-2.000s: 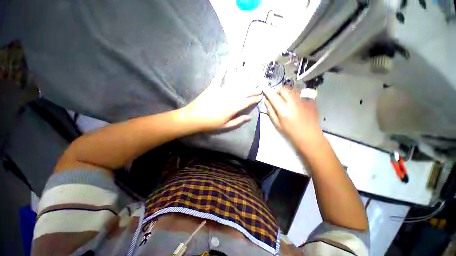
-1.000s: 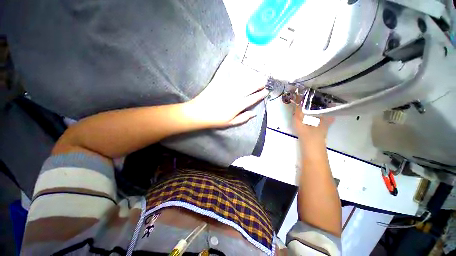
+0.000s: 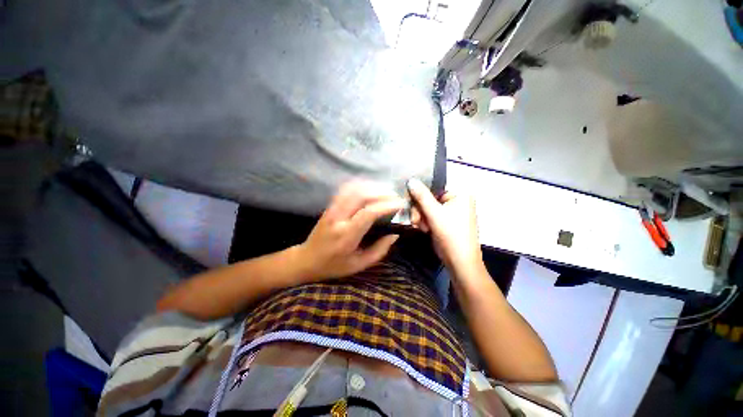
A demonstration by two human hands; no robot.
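A large grey garment panel (image 3: 244, 98) spreads over the left and middle of the table. Its right edge shows a darker strip (image 3: 441, 155) running down from the presser foot area (image 3: 446, 89). My right hand (image 3: 444, 224) pinches the panel's near corner between thumb and fingers. My left hand (image 3: 350, 232) is beside it at the near edge, blurred, with thumb and fingers apart; whether it grips the cloth cannot be told. The sewing machine (image 3: 570, 89) stands at the upper right. The needle is too small and glared to make out.
Orange-red thread snips (image 3: 657, 231) lie on the white table (image 3: 521, 204) at the right. The checked apron (image 3: 350, 318) covers my lap below my hands. More dark grey cloth (image 3: 106, 244) hangs at the left. White boards (image 3: 562, 318) show at the lower right.
Both hands have come down from beside the needle to the near edge of the cloth. My right hand has left the machine head and now pinches the corner. The view has shifted.
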